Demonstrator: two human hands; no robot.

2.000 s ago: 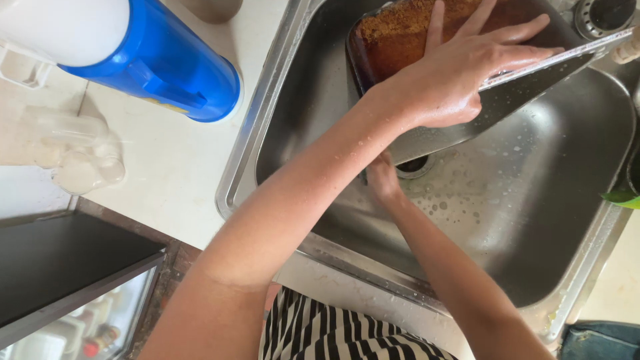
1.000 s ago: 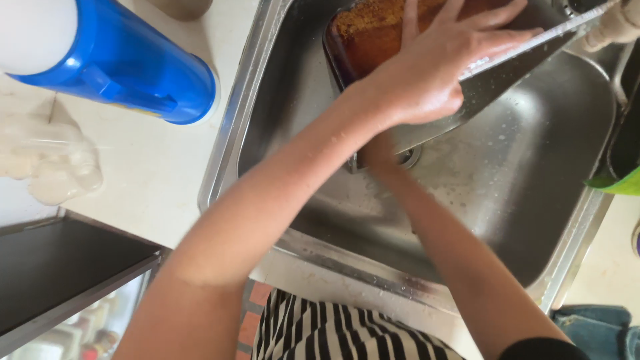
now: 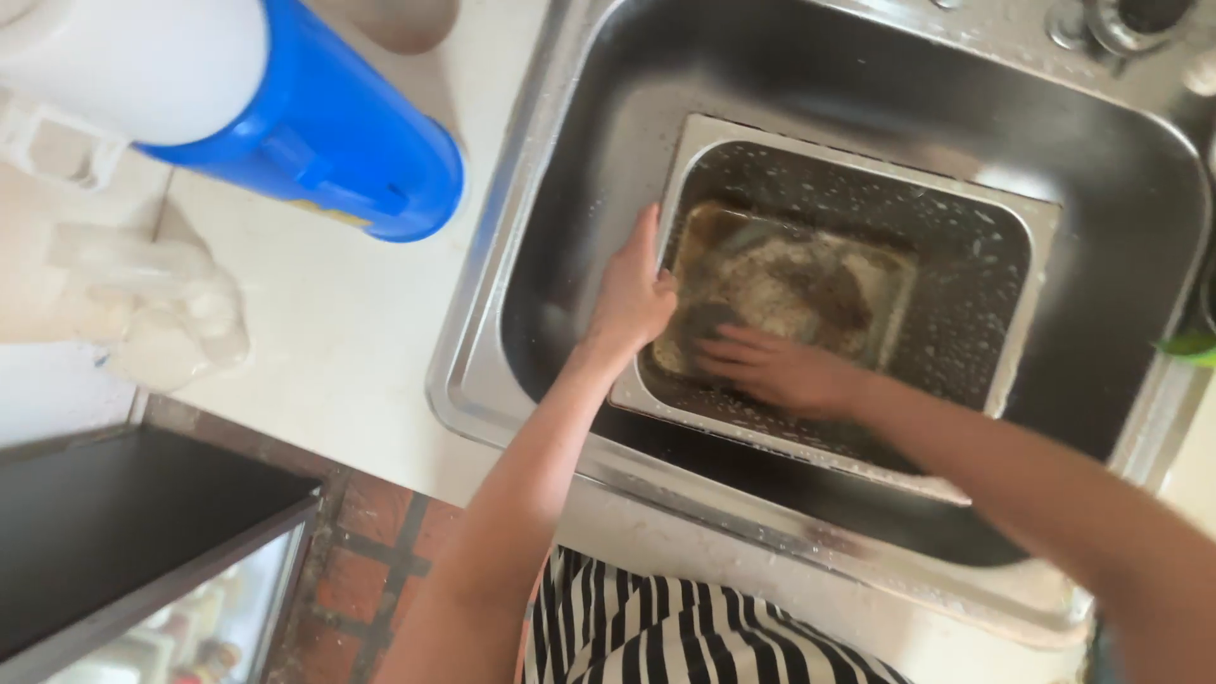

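A rectangular metal pan (image 3: pixel 1021 275) with a wide flat rim sits upright in the stainless steel sink (image 3: pixel 589 204). Dirty brownish water covers part of its bottom, and droplets cling to its inner walls. My left hand (image 3: pixel 635 290) grips the pan's left rim, its index finger stretched along the edge. Inside the pan, at the lower left, is my right hand (image 3: pixel 774 366), blurred, with fingers spread near a dark patch at the water. Whether that patch is an object under the fingers cannot be told.
Left of the sink, a blue and white jug (image 3: pixel 351 142) lies on the white counter (image 3: pixel 332 313) beside a crumpled translucent plastic item (image 3: pixel 180 304). A drain strainer (image 3: pixel 1135 19) is at the top right. Something green (image 3: pixel 1192 347) shows at the right edge. A dark-topped appliance (image 3: pixel 142 532) stands lower left.
The pan, tilted up earlier with its brown-stained side showing, now rests level in the sink. My left hand has moved to its left rim, and my right hand has come inside it.
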